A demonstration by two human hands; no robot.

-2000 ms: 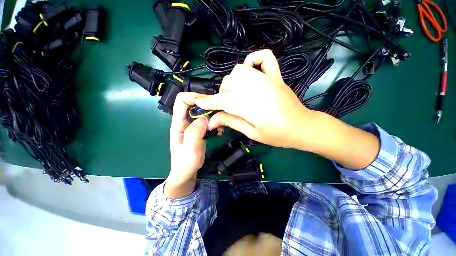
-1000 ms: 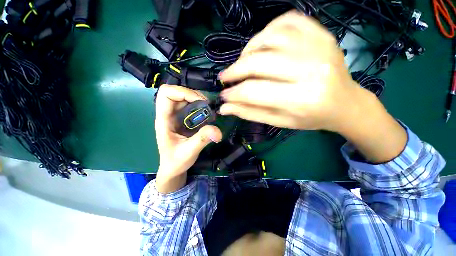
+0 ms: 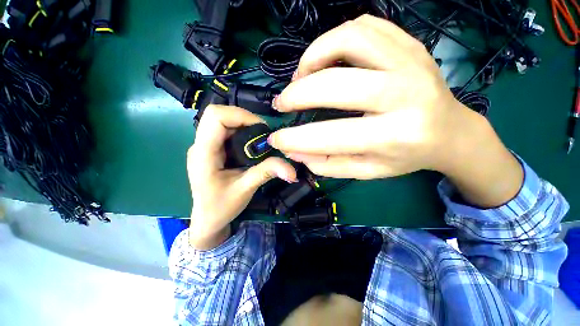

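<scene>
A black connector housing (image 3: 240, 148) with a yellow ring and a blue insert in its oval mouth is held in my left hand (image 3: 216, 172), between the curled fingers and the thumb. Its mouth faces up toward the camera and to the right. My right hand (image 3: 375, 108) is over it from the right, with a fingertip at the mouth's right edge, partly covering the blue insert. Whether the right fingers pinch anything is hidden. More black connector housings (image 3: 175, 83) with yellow rings lie just behind and in front of the hands.
A dense black cable pile (image 3: 48, 127) lies at left on the green bench (image 3: 143, 146). Cable coils (image 3: 280, 60) and silvery plugs (image 3: 523, 63) lie at the back. Orange scissor-like handles (image 3: 565, 22) and a red and black pen (image 3: 577, 102) are at right. A blue bin (image 3: 172, 232) shows below the bench edge.
The right hand first worked close over the mouth, then moved off it, and now a fingertip is back at the mouth. The left hand has shifted slightly left, still holding the housing.
</scene>
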